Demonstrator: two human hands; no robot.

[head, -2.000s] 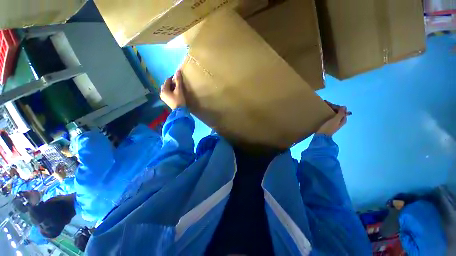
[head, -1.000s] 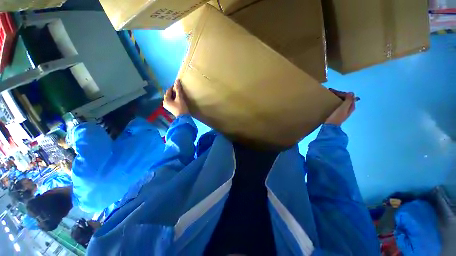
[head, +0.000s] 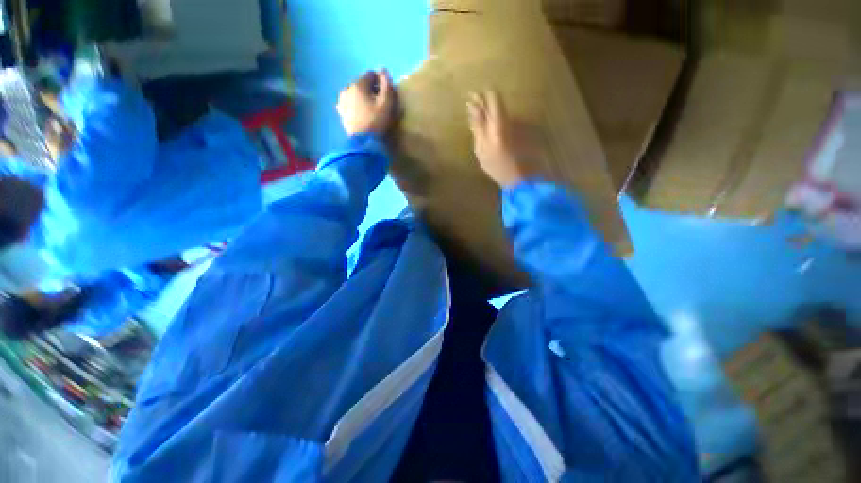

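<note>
A brown cardboard carton (head: 453, 113) is tilted in front of my torso, its lower end near my dark shirt front. My left hand (head: 368, 104) is at its left edge with curled fingers; the fingertips are blurred. My right hand (head: 496, 141) lies on the carton's broad face, palm down with fingers extended, not around an edge. The carton's underside is hidden.
More brown cartons (head: 746, 141) stand beyond on the blue floor (head: 670, 231). A red stool-like object (head: 274, 141) is at left. A person in a blue smock (head: 170, 198) is close on the left. Brown cartons (head: 784, 406) lie at lower right.
My right hand has left the carton's right edge and moved left onto its face. My left hand remains at the left edge. The view has shifted, and the carton appears turned more upright.
</note>
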